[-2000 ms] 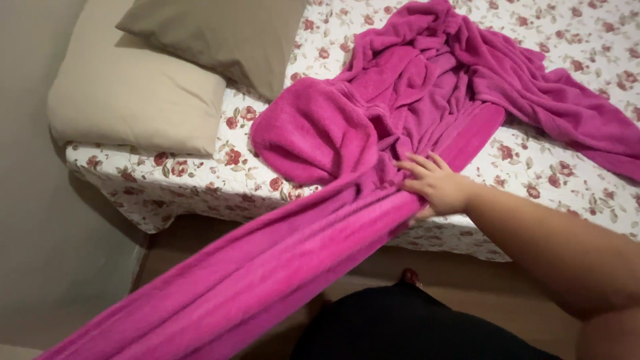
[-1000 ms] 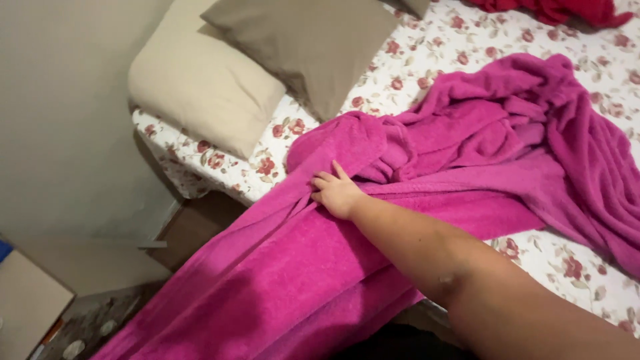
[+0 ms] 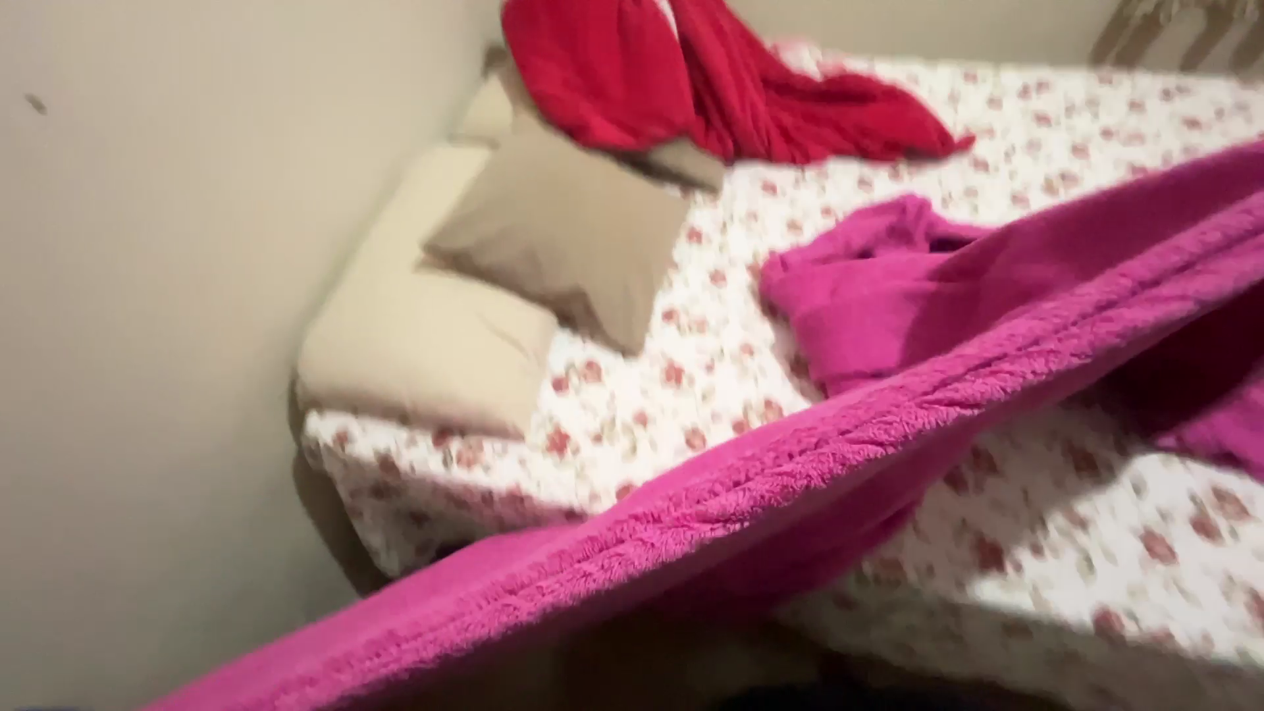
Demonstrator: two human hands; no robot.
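Note:
A magenta fleece blanket point(image 3: 711, 494) is stretched in a taut band across the view, from the lower left corner to the right edge. Behind the band, more of the same blanket lies bunched on the bed. Neither of my hands shows in the view; both ends of the band run out of the frame, so what holds them is hidden. Below the band the blanket hangs in front of the bed's near edge.
The bed wears a floral sheet point(image 3: 681, 375). A beige pillow point(image 3: 425, 346) and a brown-grey cushion point(image 3: 573, 227) lie at its left end by the wall point(image 3: 178, 247). Red cloth point(image 3: 632, 79) lies crumpled at the back.
The hand that lay on the blanket has gone out of view. The blanket's edge is now raised and pulled taut across the view. The view has shifted, showing more of the red cloth.

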